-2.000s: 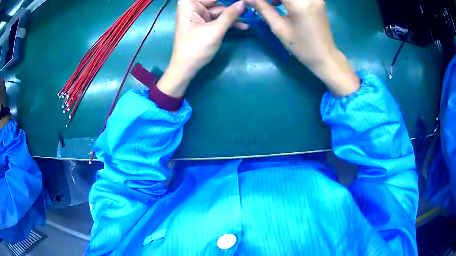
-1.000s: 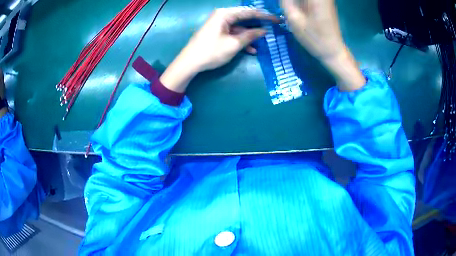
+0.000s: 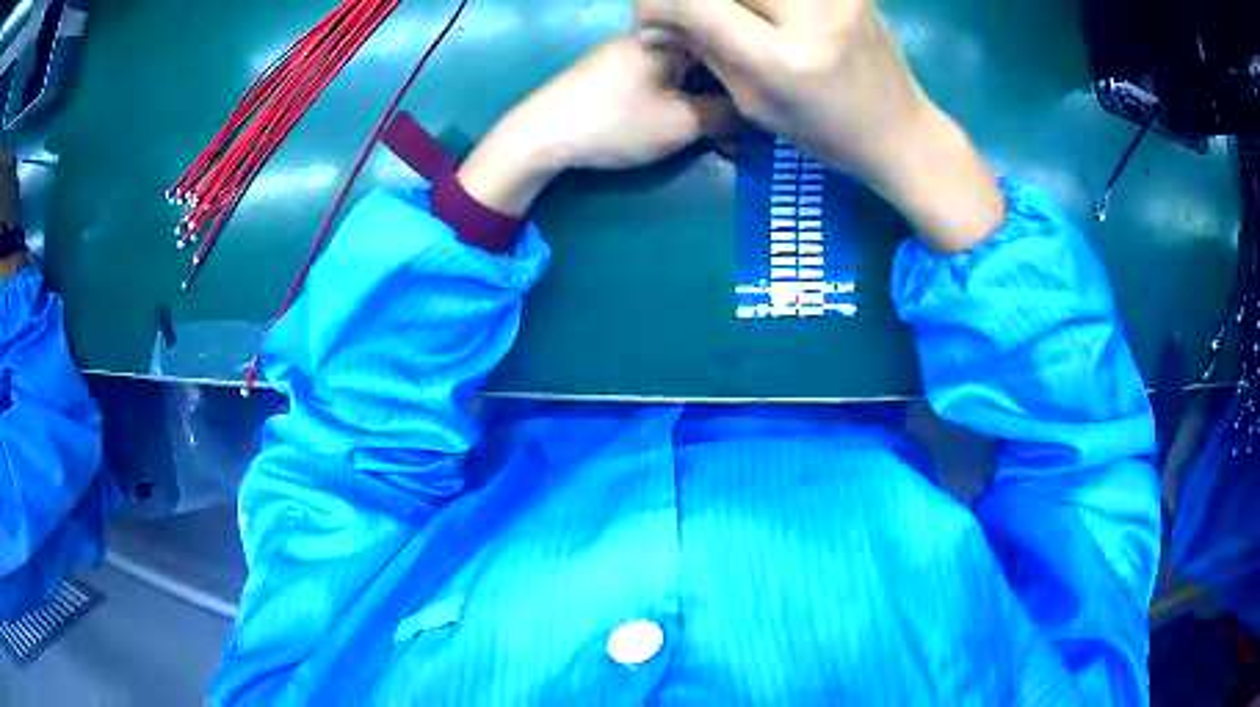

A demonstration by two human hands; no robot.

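A blue backing sheet with rows of small white labels lies on the green mat, its upper part hidden under my hands. My left hand and my right hand meet at the top centre. A small dark object shows between them, partly hidden by the fingers; I cannot tell what it is. My left fingers are around it. My right fingers are bent over it, and their grip is hidden.
Red lead wires lie at the upper left, with one wire apart by my left sleeve. A black housing and dark wires are at the right. A clear bag and a neighbour's sleeve are at the left.
The blue sheet has come into view and now lies straighter on the mat. My hands have moved off it and come together above it, with a dark object between them.
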